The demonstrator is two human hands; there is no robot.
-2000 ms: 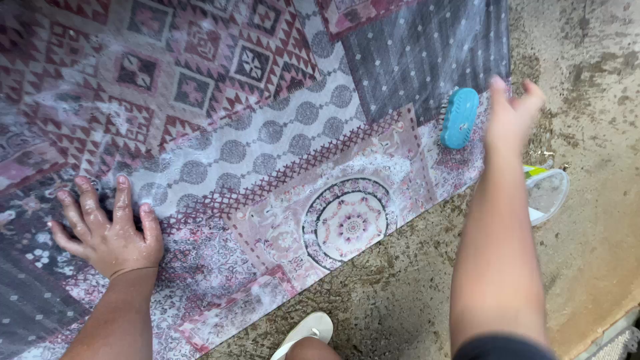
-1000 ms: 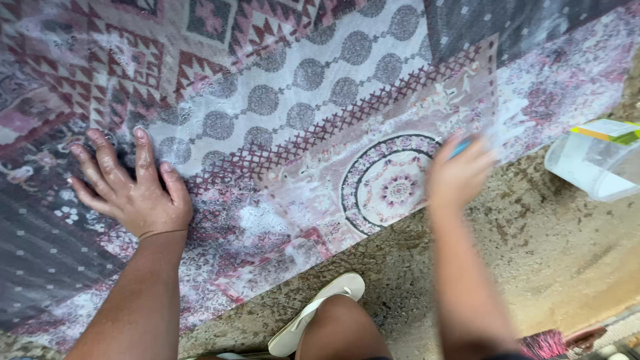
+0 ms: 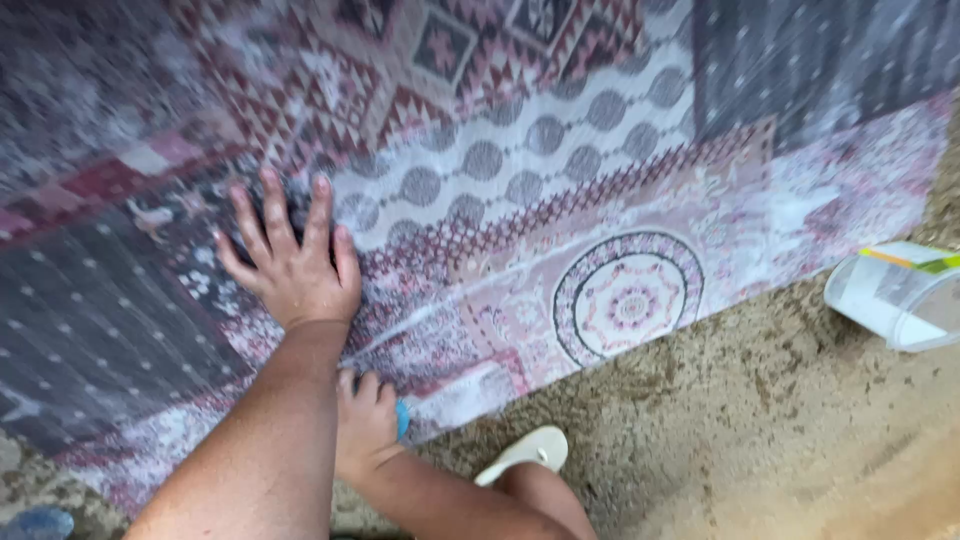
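A patchwork-patterned rug (image 3: 517, 217) lies flat and wet, with whitish suds on it. My left hand (image 3: 300, 262) presses palm down on the rug with its fingers spread, holding nothing. Below it, partly hidden behind my left forearm, my right hand (image 3: 367, 424) is closed around a blue scrub brush (image 3: 403, 418) near the rug's lower edge. Only a small blue end of the brush shows; its bristles are hidden.
A clear plastic container (image 3: 885, 296) with a yellow-green band lies tilted on the wet, rough concrete floor (image 3: 720, 420) at the right. My foot in a white flip-flop (image 3: 529, 454) is beside the rug's lower edge. A blue object (image 3: 37, 523) is at the bottom left corner.
Two seconds ago the brush lay on the rug at the right, out of my right hand. It was then taken hold of and has moved left across the rug, past the round medallion.
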